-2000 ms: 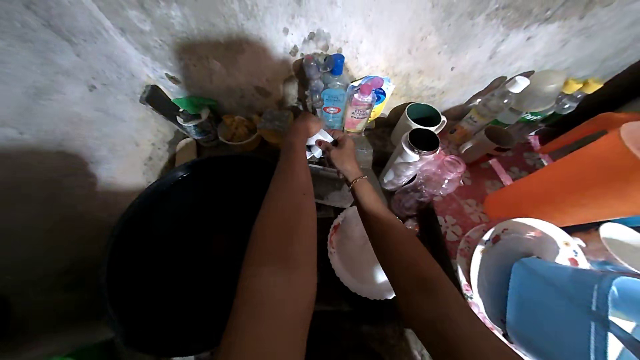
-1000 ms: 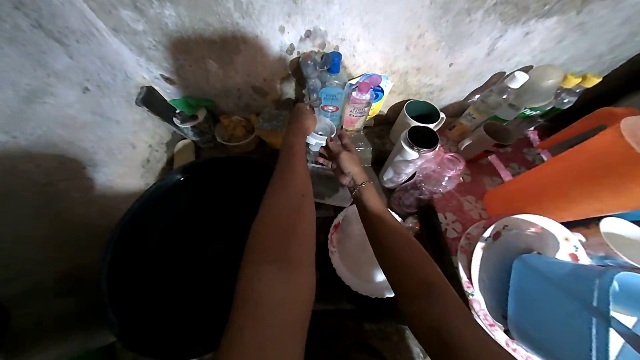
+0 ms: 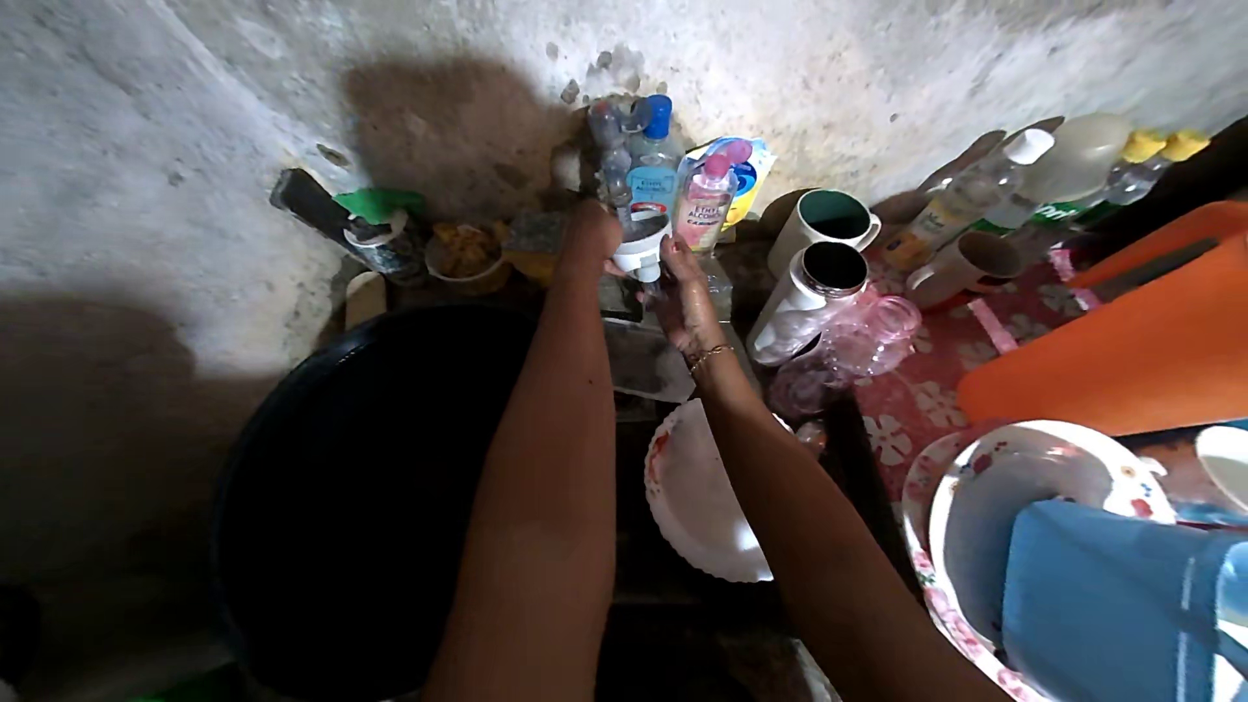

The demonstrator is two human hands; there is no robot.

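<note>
My left hand (image 3: 591, 239) is closed on a small white plastic piece with a rounded cup and a short spout (image 3: 642, 249); most of its fingers are hidden. Right beside the piece, my right hand (image 3: 684, 292) has its palm turned up and wet-looking, its thumb near the rim; whether it bears any of the weight is unclear. A clear bottle with a blue cap (image 3: 653, 166) and a pink-capped alcohol bottle (image 3: 706, 203) stand just behind. Below my hands lies a white scalloped plate (image 3: 697, 497), partly behind my right forearm.
A large black tub (image 3: 361, 507) fills the left. At right are a white mug (image 3: 819, 229), a white tumbler (image 3: 804, 302), crumpled pink plastic (image 3: 868, 341), an orange pitcher (image 3: 1121, 341), and a flowered basin (image 3: 1033, 468) holding a blue container (image 3: 1102, 585). A rough wall rises behind.
The white piece has turned so its round opening shows. My right hand, whose fingers were on it two seconds ago, has turned palm up beside it.
</note>
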